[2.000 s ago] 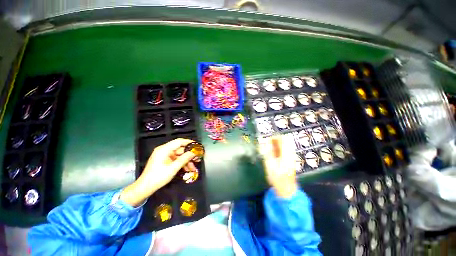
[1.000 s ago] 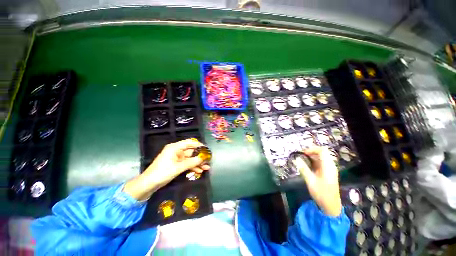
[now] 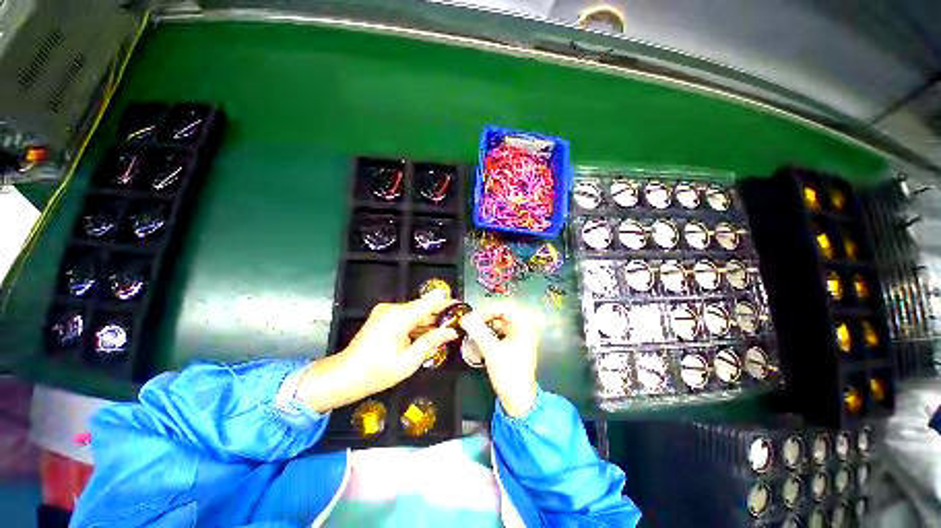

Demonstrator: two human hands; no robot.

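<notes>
My left hand (image 3: 384,349) holds a dark-rimmed gold round housing (image 3: 452,316) between thumb and fingers above the black pocket tray (image 3: 371,281). My right hand (image 3: 505,353) is close beside it and holds a pale silver disc (image 3: 473,353), partly hidden by its fingers. The tray's two far rows hold dark glossy units (image 3: 381,235). Gold pieces (image 3: 418,416) sit in its near pockets, and others show partly around my left hand, which hides some pockets.
A blue bin of red and pink wires (image 3: 519,188) and a loose wire pile (image 3: 496,265) lie beyond my hands. To the right are a clear tray of silver discs (image 3: 671,276) and a black tray of gold pieces (image 3: 836,286). Another black tray (image 3: 155,196) stands left. Stacked disc trays (image 3: 792,452) are lower right.
My right hand has moved left from the clear tray with a silver disc and is now beside my left hand. My left hand still holds the gold housing. The whole view has shifted.
</notes>
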